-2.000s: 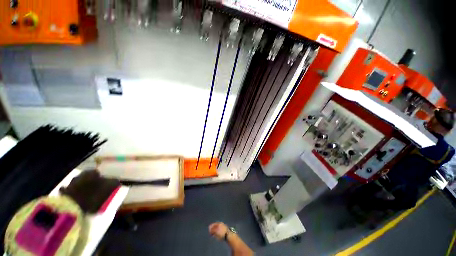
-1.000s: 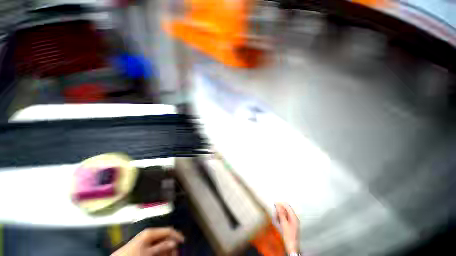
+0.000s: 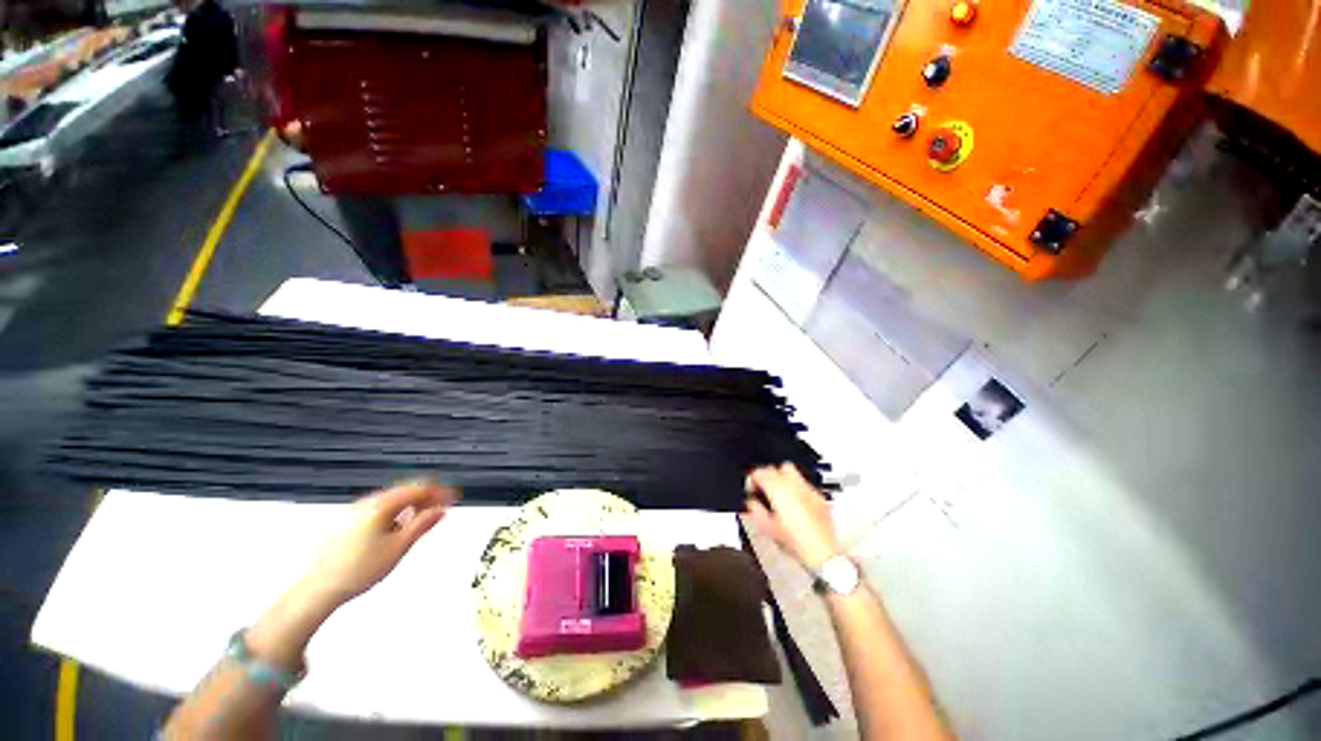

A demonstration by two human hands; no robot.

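Note:
Many long black straps [image 3: 478, 413] lie side by side across the white table. My right hand [image 3: 791, 510] is at their right-hand ends, fingers curled; whether it grips a strap cannot be told. My left hand [image 3: 388, 533] is over the table's front part, just below the pile's near edge, fingers loosely bent and nothing in them. Between the hands, a magenta box [image 3: 558, 596] with a black roller or slot sits on a round cream, dark-speckled disc [image 3: 500, 637]. A dark brown pad [image 3: 720, 615] lies right of the disc.
A narrow black strip [image 3: 806, 669] lies beyond the table's right end, beside my right forearm. An orange control box [image 3: 869, 138] overhangs at upper right. A dark red machine [image 3: 413, 109] and a blue bin [image 3: 562, 185] stand behind the table [image 3: 189, 579].
The view has swung left from the hanging conveyor to the table. Both hands have come up over the table, my right hand to the strap ends.

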